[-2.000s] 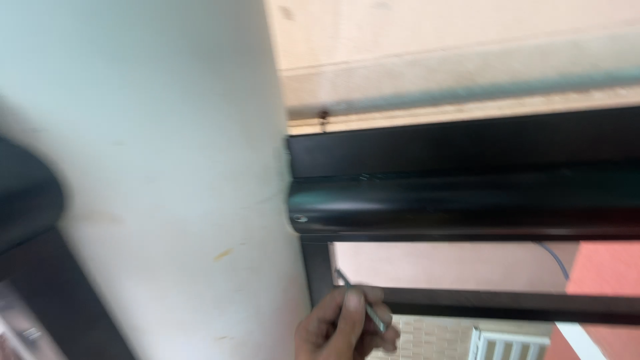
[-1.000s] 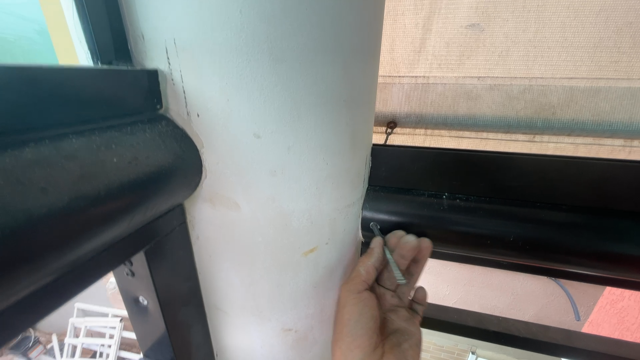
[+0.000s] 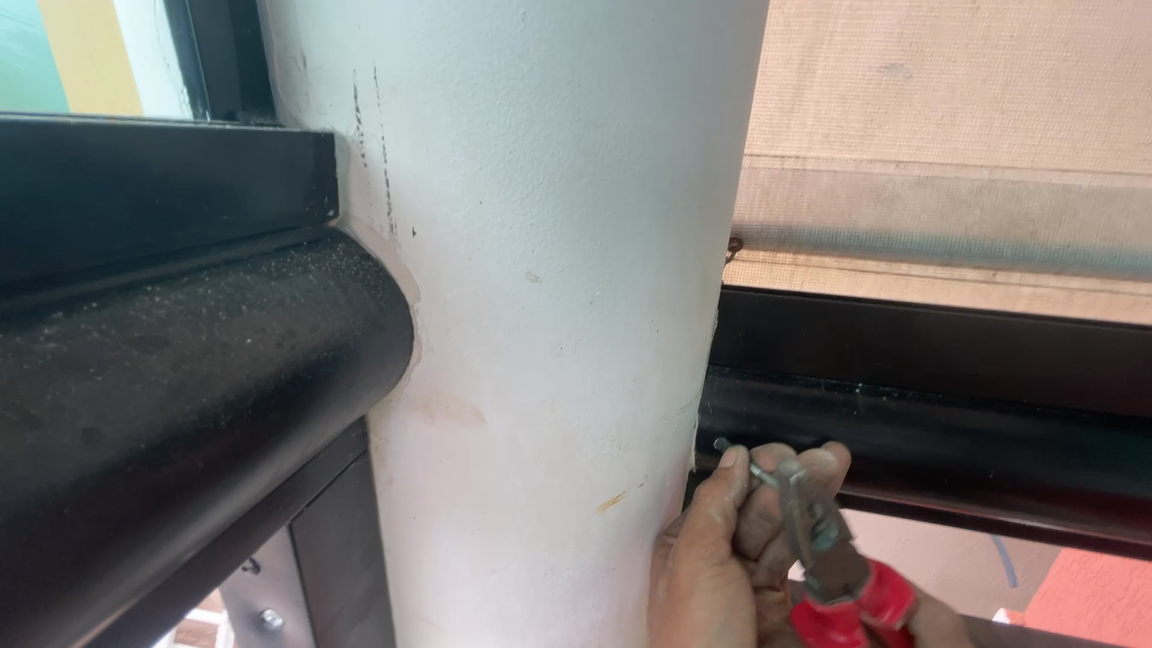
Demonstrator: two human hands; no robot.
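Observation:
Between the thumb and fingers of my left hand [image 3: 720,540] is a small metal screw [image 3: 760,470]. Its far tip is at a small hole [image 3: 721,444] near the end of the rounded black rail [image 3: 954,450], right beside the white round column [image 3: 540,315]. My right hand [image 3: 936,621], mostly hidden at the lower right, grips pliers with red handles [image 3: 832,558]. The jaws of the pliers are at the near end of the screw; whether they clamp it I cannot tell.
Another rounded black rail [image 3: 225,360] meets the column on the left, above a black post [image 3: 337,540]. A beige mesh screen [image 3: 954,90] with a tube along its lower part hangs behind the right rail. A small rusty hook [image 3: 733,247] is beside the column.
My right hand with the red-handled pliers has come into view at the screw. My left hand still holds the screw by the right rail. The view has moved closer.

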